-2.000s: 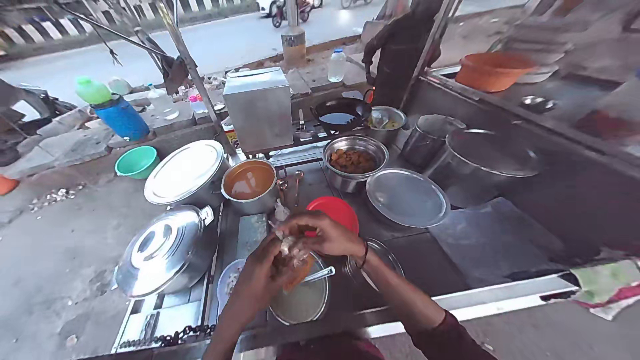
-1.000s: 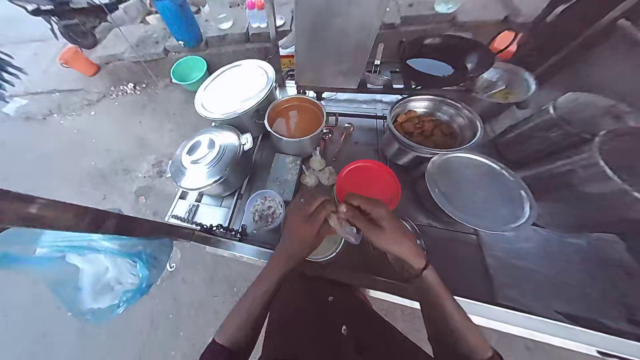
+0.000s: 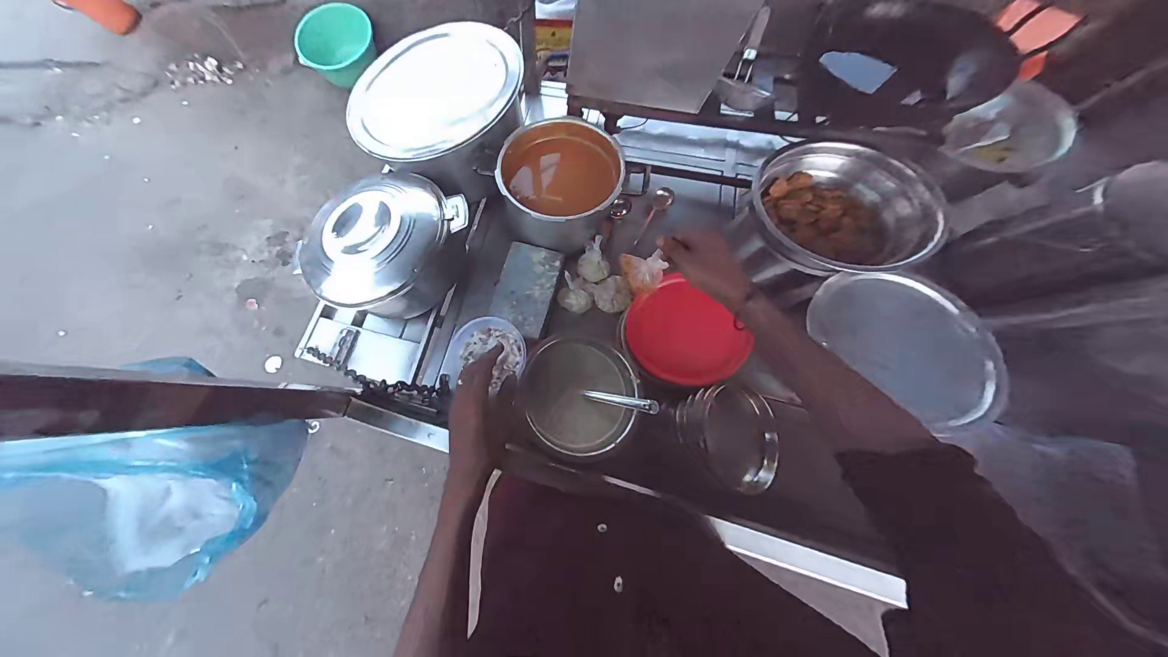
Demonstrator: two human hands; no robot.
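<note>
My right hand (image 3: 707, 265) has its fingers at the knotted top of a small plastic bag of orange food (image 3: 643, 272), beside the red plastic lid (image 3: 691, 330). Several tied bags of pale contents (image 3: 610, 294) sit just left of it. My left hand (image 3: 479, 401) is at the near edge of a white bowl of chopped food (image 3: 488, 338); its fingertips are hard to make out. Between my hands and nearer to me stands a steel container of pale liquid (image 3: 575, 424) with a spoon (image 3: 620, 401) across its rim.
A pot of orange-brown liquid (image 3: 561, 178), a lidded steel pot (image 3: 370, 242) and a larger covered pot (image 3: 436, 91) stand behind. To the right are a steel bowl of fried food (image 3: 826, 219), a round metal tray (image 3: 908, 351) and steel rings or dishes (image 3: 739, 438). A blue plastic bag (image 3: 164, 502) hangs at left.
My hands, together around a small plastic bag a second ago, have moved apart. The right is now beside the bags, where an orange one now lies; the left is at the white bowl.
</note>
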